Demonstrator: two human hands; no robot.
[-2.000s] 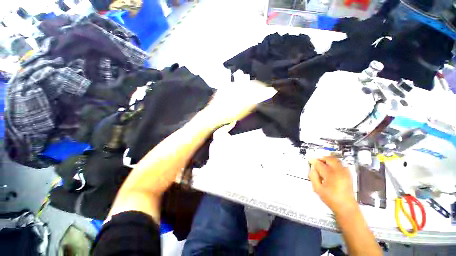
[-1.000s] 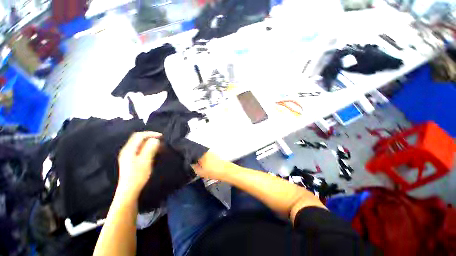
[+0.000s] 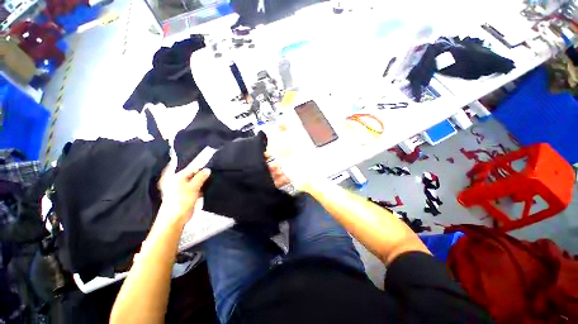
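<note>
A black garment piece (image 3: 237, 180) hangs between my hands over the table's front edge, above my lap. My left hand (image 3: 182, 186) grips its left side, thumb on top. My right hand (image 3: 279, 172) is at its right edge, partly hidden by the cloth; its fingers seem to hold that edge. The stack of black panels (image 3: 111, 202) lies to the left of my left hand. The sewing machine's needle area (image 3: 265, 95) is beyond the cloth, with more black cloth (image 3: 166, 79) to its left.
A smartphone (image 3: 317, 123) and orange-handled scissors (image 3: 366, 123) lie right of the needle area. A black bundle with a white label (image 3: 466, 66) lies farther right. A red stool (image 3: 523, 186) and dark red cloth (image 3: 507, 272) are at lower right.
The view has turned right since the first frame. Since the second, the black piece has come up off the stack and right, spread between my hands.
</note>
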